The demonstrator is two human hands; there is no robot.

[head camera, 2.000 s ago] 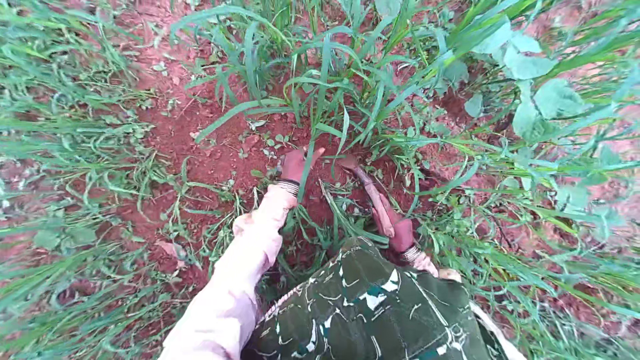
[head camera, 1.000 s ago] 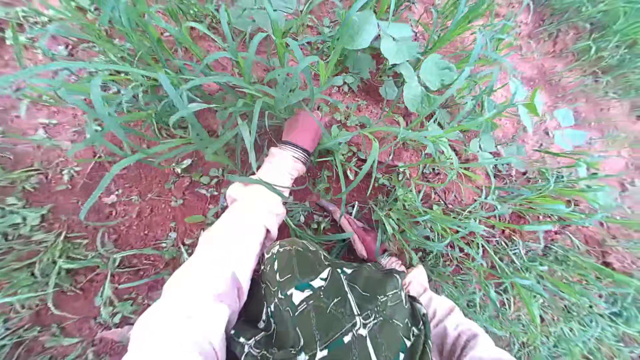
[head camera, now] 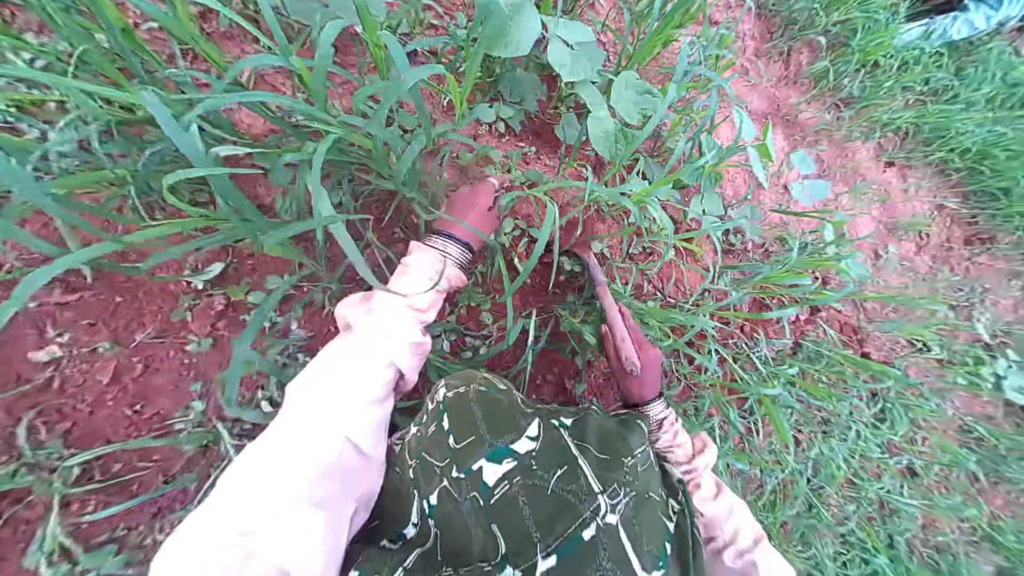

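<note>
My left hand is low among long grass blades, its fingers curled near small weeds; whether it grips a stem cannot be made out. Bangles circle that wrist. To the right, my right hand is closed around the wooden handle of a small hand tool. The tool points up and left, and its dark working end meets the red soil, partly hidden by leaves. Green weeds grow between the two hands. A dark green patterned cloth covers my lap.
Tall grass stands at the upper left, and a broad-leaved plant grows beyond my hands. Bare red soil lies left. Dense grass runs down the right side. A light blue cloth shows at the top right corner.
The view has shifted to the right over the ground. Since the last frame, the tool's working end has moved into the soil nearer my left hand, and more of its handle shows.
</note>
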